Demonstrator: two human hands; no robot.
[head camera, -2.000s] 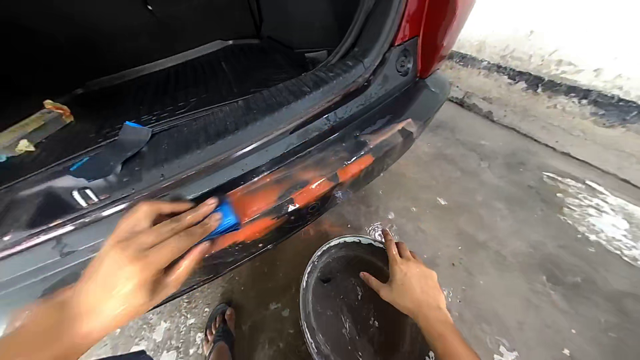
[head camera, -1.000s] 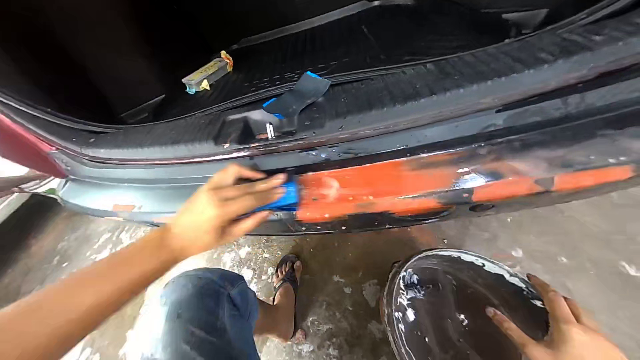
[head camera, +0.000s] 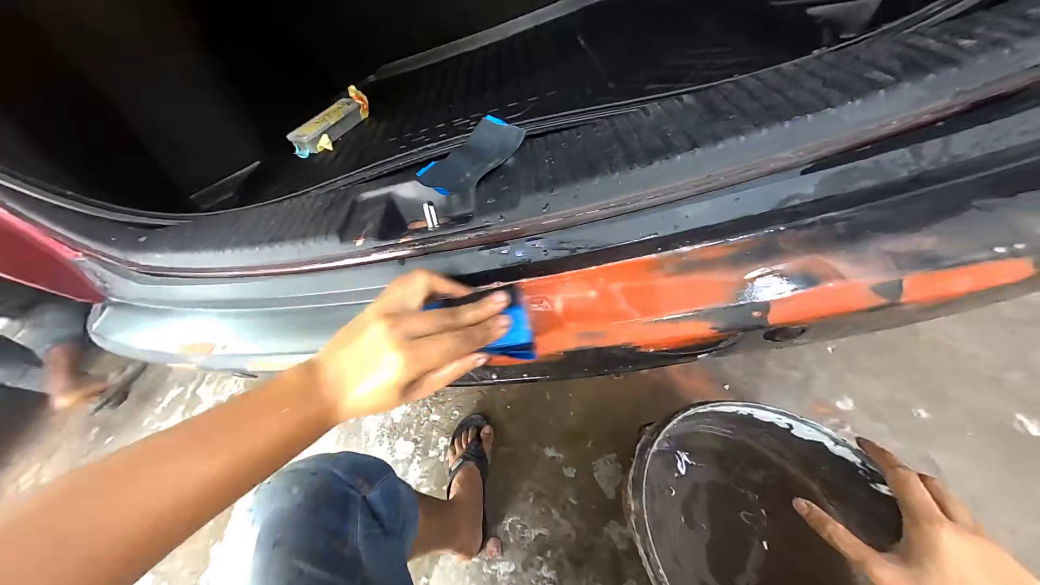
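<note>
My left hand (head camera: 414, 345) presses a blue-backed sheet of sandpaper (head camera: 518, 331) against the car's rear bumper (head camera: 715, 296), at the left end of an orange patch with dark and gray areas. At the lower right, my right hand (head camera: 926, 520) is spread over the rim of a round bucket of dark water (head camera: 731, 496), fingers apart and nothing in them. Another folded, blue-backed piece of sandpaper (head camera: 475, 158) lies on the ridged trunk sill above the bumper.
A worn gray block with yellow and blue bits (head camera: 329, 123) lies in the dark trunk. Below are wet, stained concrete ground (head camera: 561, 504), my sandaled foot (head camera: 470, 455) and my knee. Another person's foot (head camera: 69, 378) shows at the left edge.
The view has swung considerably along the bumper since two seconds ago. My left hand stays on the sandpaper against the bumper; my right hand remains at the bucket.
</note>
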